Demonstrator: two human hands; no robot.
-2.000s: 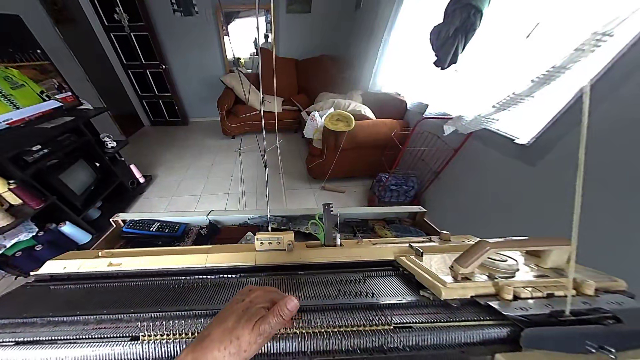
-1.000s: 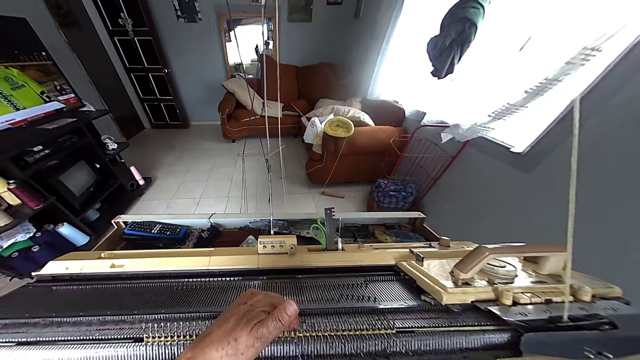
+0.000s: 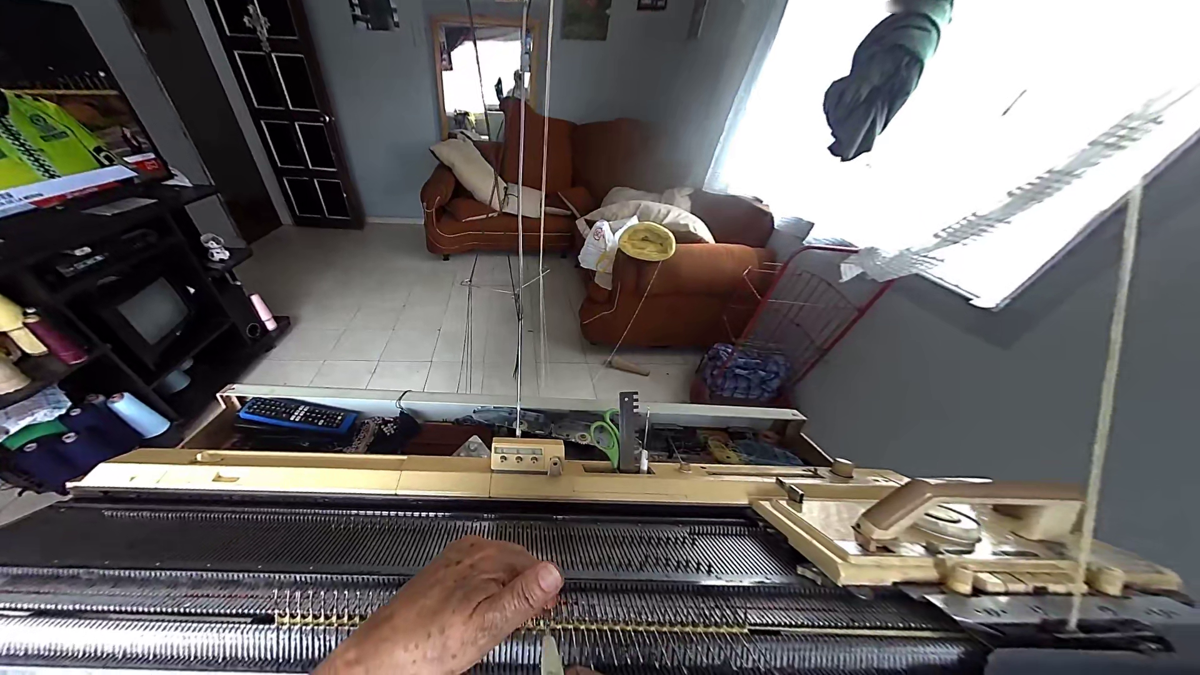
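Note:
My left hand (image 3: 459, 600) lies palm down over the needle bed of a knitting machine (image 3: 309, 539); its thumb points right and the other fingertips are hidden. Just below the thumb, a pale, narrow tool (image 3: 550, 654) stands up at the bottom edge. Beside it a fingertip of my right hand (image 3: 583, 670) shows; the rest is out of view, so its grip cannot be told. Yellow yarn (image 3: 656, 628) runs in loops along the needles on both sides of my left hand. The carriage (image 3: 937, 544) with its beige handle sits at the right end.
Behind the bed are a row counter (image 3: 525, 457), green-handled scissors (image 3: 607, 439), a grey toothed comb (image 3: 628, 431) and a remote control (image 3: 298, 414). A yarn strand (image 3: 1111, 394) rises at the right. Yarn cones (image 3: 136, 414) stand at the left; a sofa (image 3: 675, 295) is beyond.
The pale tool and a fingertip of my right hand have come into view at the bottom edge, beside my left thumb. My left hand stays over the needle bed.

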